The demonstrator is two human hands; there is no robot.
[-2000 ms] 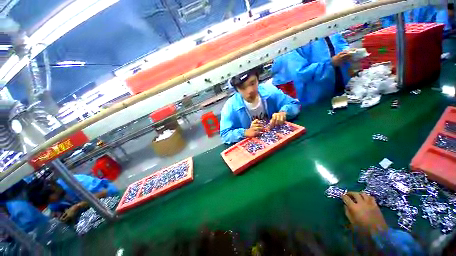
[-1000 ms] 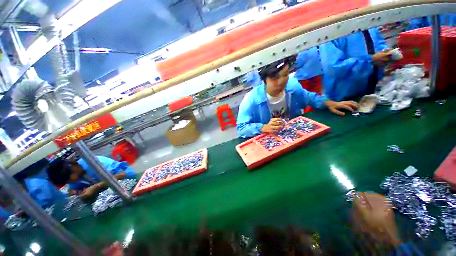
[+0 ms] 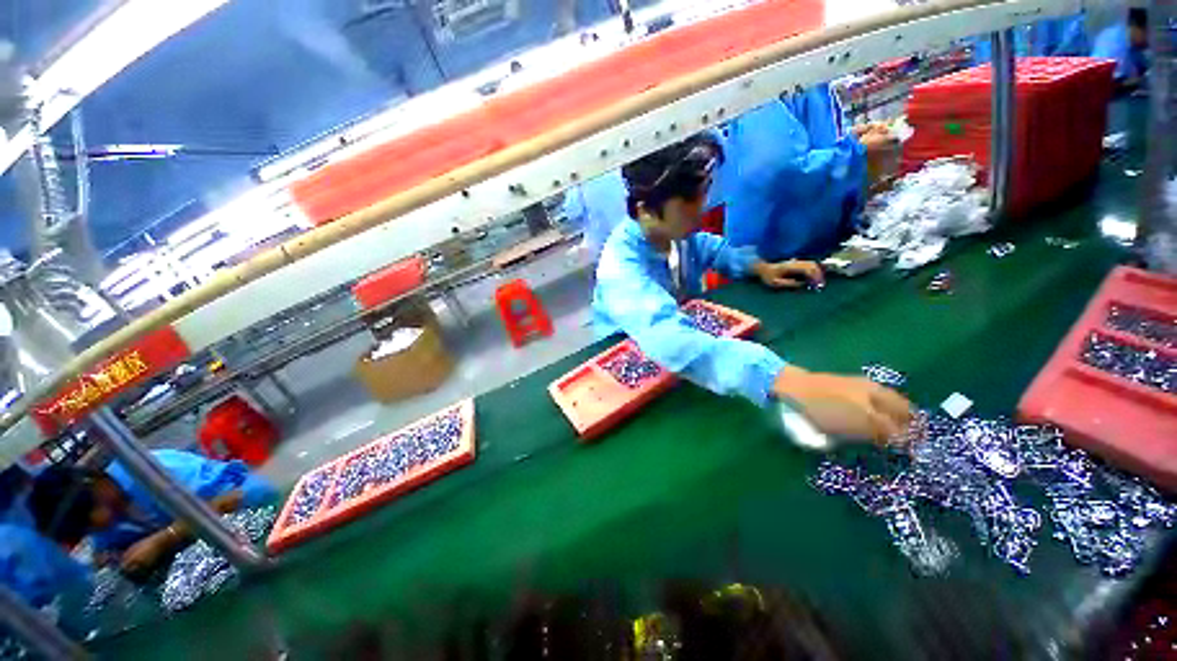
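Observation:
Neither of my hands can be made out; the bottom edge is dark and blurred. A loose pile of small silver metal parts (image 3: 1000, 478) lies on the green belt (image 3: 620, 497) at the right. A small pale square card (image 3: 956, 404) lies at the pile's far edge. Another person's hand (image 3: 845, 406) reaches across the belt and touches the pile's left far side. An orange-red compartment tray (image 3: 1097, 420) with small parts stands at the right, beyond the pile.
The person opposite leans over a tray (image 3: 596, 416) of parts. Another filled tray (image 3: 374, 480) lies further left. A metal post (image 3: 181, 491) stands at the left. White crumpled items (image 3: 923, 217) and stacked red crates (image 3: 1020, 123) are at the far right. Blurred yellow things (image 3: 656, 633) show at the bottom.
My right hand, earlier beside the pile, is no longer in view. The person opposite has stretched an arm across to the pile. Metal parts now extend further left.

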